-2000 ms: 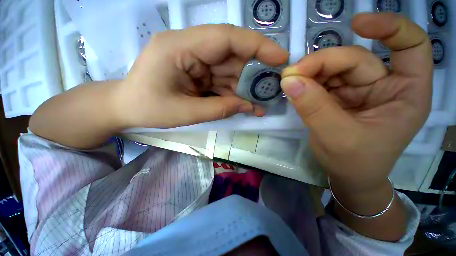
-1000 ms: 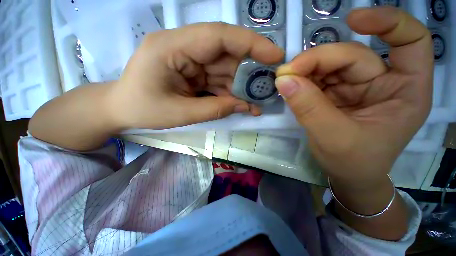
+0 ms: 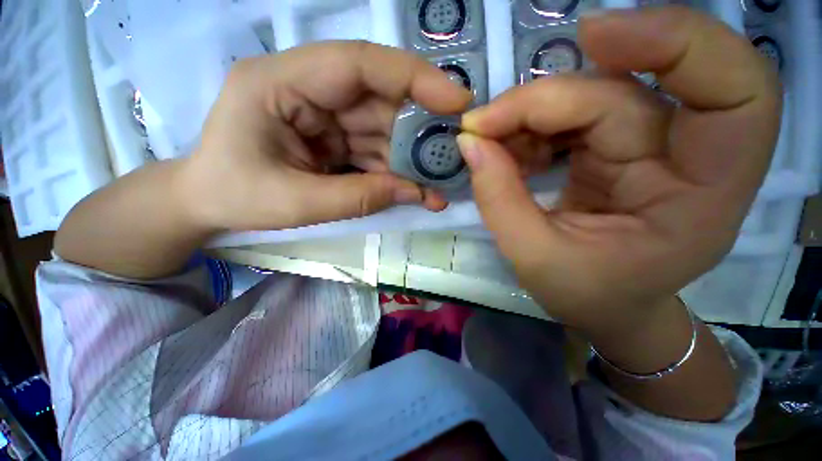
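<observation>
A speaker-like unit (image 3: 439, 153), a black ring around a grey holed centre in a clear-grey rounded-square body, faces the camera. My left hand (image 3: 315, 135) holds it by its edges between fingertips and thumb. My right hand (image 3: 622, 171) has thumb and index fingertip pinched together at the unit's upper right edge. Whether a tiny piece is between those fingertips cannot be told. The white parts tray (image 3: 500, 54) lies behind and below the hands, with several similar units in its pockets.
A thin white sheet with small dark dots (image 3: 194, 67) lies at upper left. A white ribbed spare tray (image 3: 54, 117) is at far left. A pale board (image 3: 433, 257) lies along the near edge. Shiny clear plastic (image 3: 793, 392) is at lower right.
Both hands and the held unit have moved slightly left in the view. The tray units have shifted left and up. The left hand's grip and right hand's pinch look the same.
</observation>
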